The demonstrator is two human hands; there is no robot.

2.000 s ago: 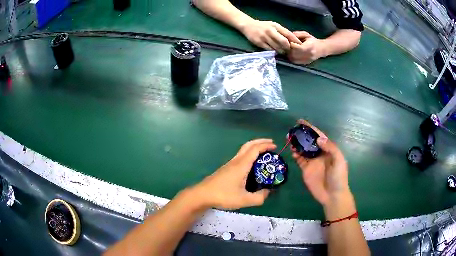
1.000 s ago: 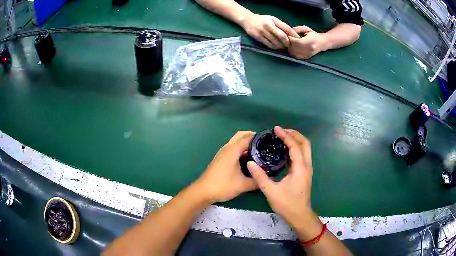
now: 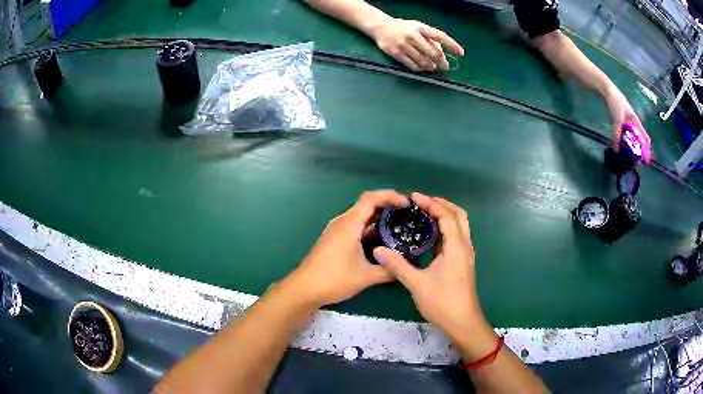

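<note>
A black cylindrical speaker unit (image 3: 408, 230) is held above the green belt, its round end facing up with small light marks inside the dark rim. My left hand (image 3: 343, 250) grips the body from the left. My right hand (image 3: 443, 265) holds the rim of the round end from the right, thumb at the front and fingers at the back. The end cap sits on the body; the circuit board and red wire do not show. Whether the cap is fully seated I cannot tell.
A clear plastic bag (image 3: 266, 92) and black cylinders (image 3: 178, 71) lie or stand on the belt (image 3: 231, 208) at the far left. Opened units (image 3: 617, 219) lie at the right. A person's hand (image 3: 628, 127) holds a pink-lit unit there. A tan ring dish (image 3: 119, 338) is at the near left.
My right hand has brought the separate end cap onto the body. The bag and cylinders have shifted left. The person opposite has parted their hands and reached to the lit unit.
</note>
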